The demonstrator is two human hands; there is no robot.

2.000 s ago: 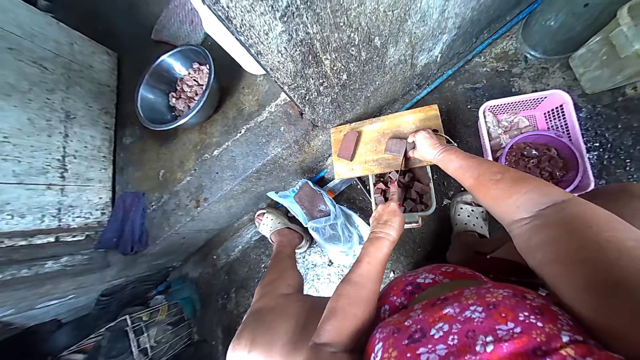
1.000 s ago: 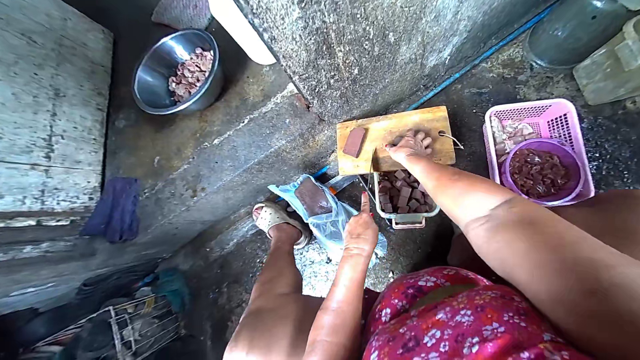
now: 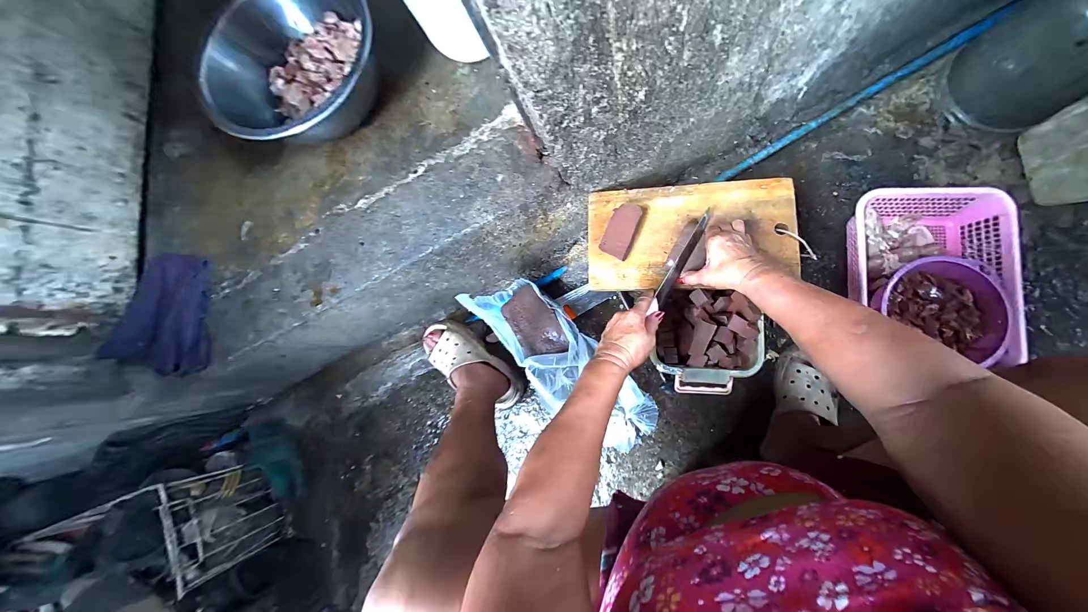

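A kitchen knife (image 3: 680,255) is in my left hand (image 3: 629,336), its blade lying slantwise over a wooden cutting board (image 3: 646,272). Under and beside the blade is a dark brown block (image 3: 697,257), which my right hand (image 3: 725,255) holds against the board. Another brown slab (image 3: 621,231) lies on the board's left part. Just below the board, a clear rectangular container (image 3: 704,381) holds many brown cubes (image 3: 718,331). A larger brown block (image 3: 535,321) rests on a blue plastic bag (image 3: 561,374), left of the container.
At the right stands a pink basket (image 3: 990,217) with a purple bowl (image 3: 1007,319) of dark pieces. A metal bowl (image 3: 361,93) of pale meat pieces is at upper left. A concrete wall (image 3: 629,93) and a blue hose (image 3: 867,70) lie beyond the board. My sandalled feet flank the bag and container.
My right hand, spread flat on the board a second ago, now has its fingers gathered around the block. The knife has moved right along the board, over to that block.
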